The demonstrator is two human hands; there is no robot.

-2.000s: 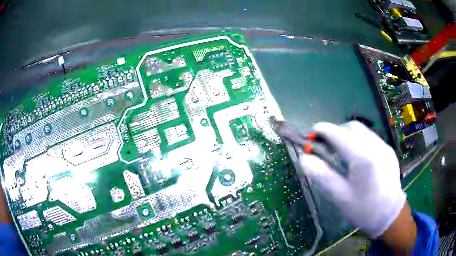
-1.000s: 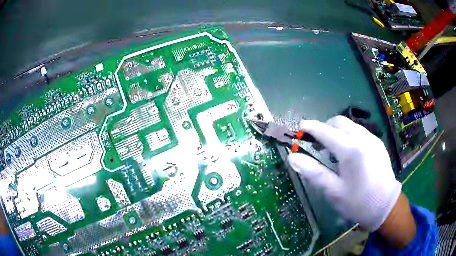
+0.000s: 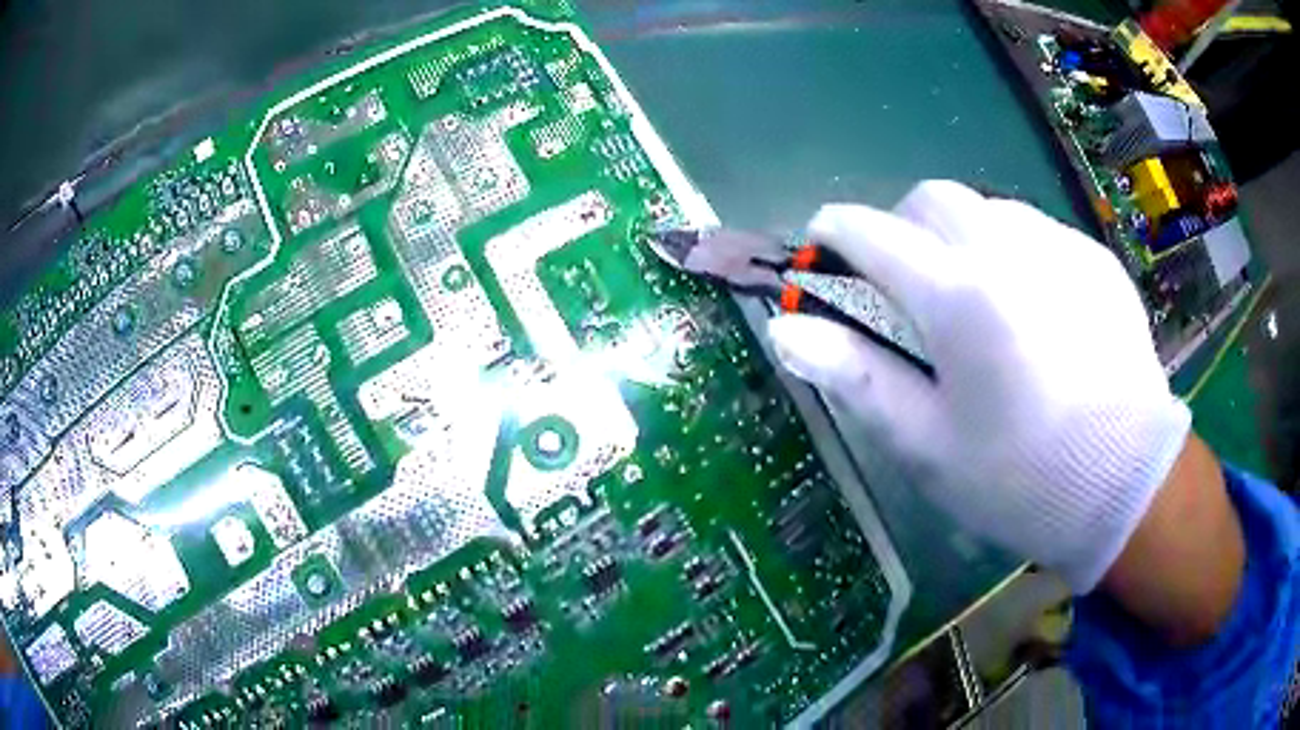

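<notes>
A large green printed circuit board (image 3: 428,371) lies solder side up in front of me, with silvery solder areas and white outlines. My right hand (image 3: 998,371), in a white glove, holds diagonal cutters (image 3: 741,263) with silver jaws and orange marks near the pivot. The jaw tips are at the board's right edge; whether they touch a lead is too small to tell. My left hand shows only as a blurred sliver at the lower left edge, beside a bit of blue sleeve; its fingers are out of view.
An assembled power board (image 3: 1155,186) with yellow blocks and pale heatsinks lies at the upper right. Green matting (image 3: 813,114) runs behind the board. A red post (image 3: 1178,20) stands at the top right. Yellow edging runs along the bench at the lower right.
The board shows further left and higher in view. My right hand and the cutters also appear higher and larger. The cutter jaws stay at the board's right edge.
</notes>
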